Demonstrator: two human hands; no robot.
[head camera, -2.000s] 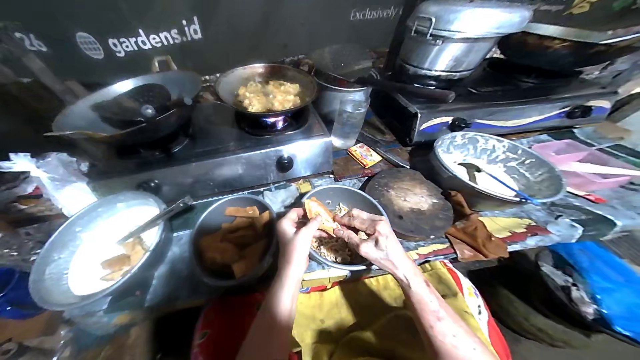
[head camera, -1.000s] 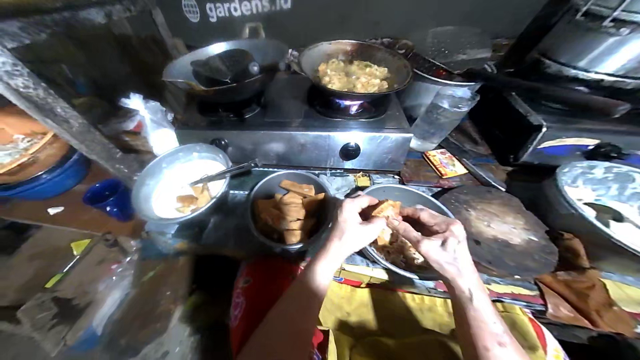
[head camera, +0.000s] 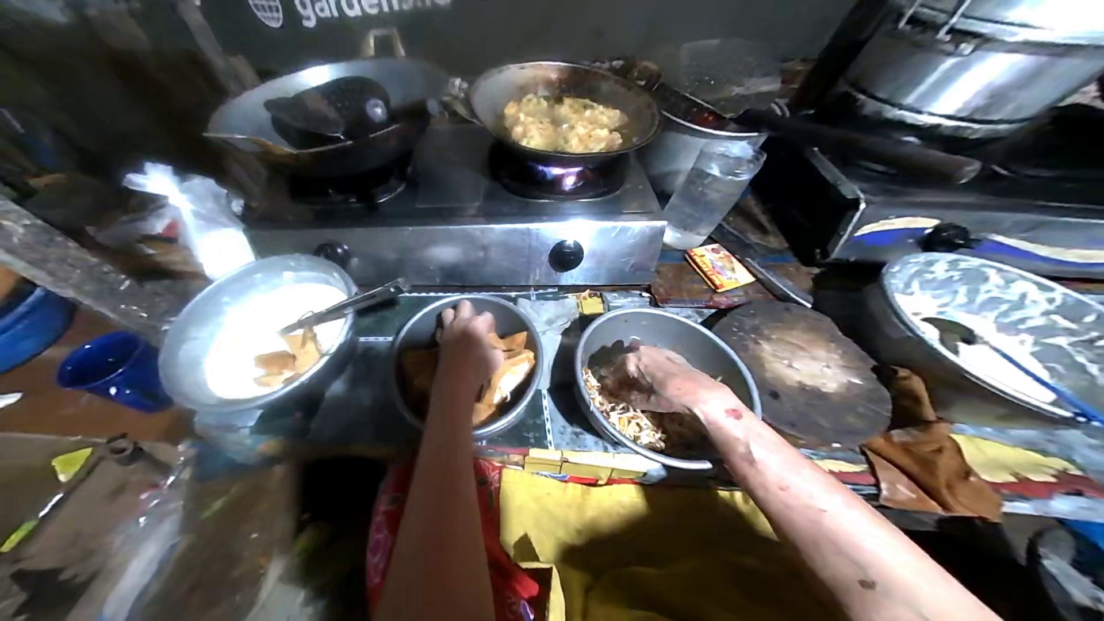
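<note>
My left hand (head camera: 467, 338) reaches into a grey metal bowl of brown tofu pieces (head camera: 509, 373); its fingertips are hidden, so a grip cannot be told. In the metal bowl beside it, my right hand (head camera: 660, 375) dips into a shredded filling (head camera: 634, 423), fingers pointing down and partly hidden. At the left, a metal basin (head camera: 178, 366) holds white batter, several brown pieces and a metal utensil (head camera: 345, 306) leaning on its rim. A round wooden board (head camera: 802, 371) lies right of the filling bowl.
Behind the bowls stands a gas stove (head camera: 466, 253) with an empty-looking wok (head camera: 250, 142) and a pan of frying food (head camera: 565, 125) over a lit burner. A clear container (head camera: 714, 191) stands right of it. A batter-streaked basin (head camera: 914, 332) is at the right, a blue mug (head camera: 112, 371) at the left.
Both hands held a brown piece together over the filling bowl; now they are apart. My left hand has moved left into the tofu bowl, and my right hand has gone down into the filling.
</note>
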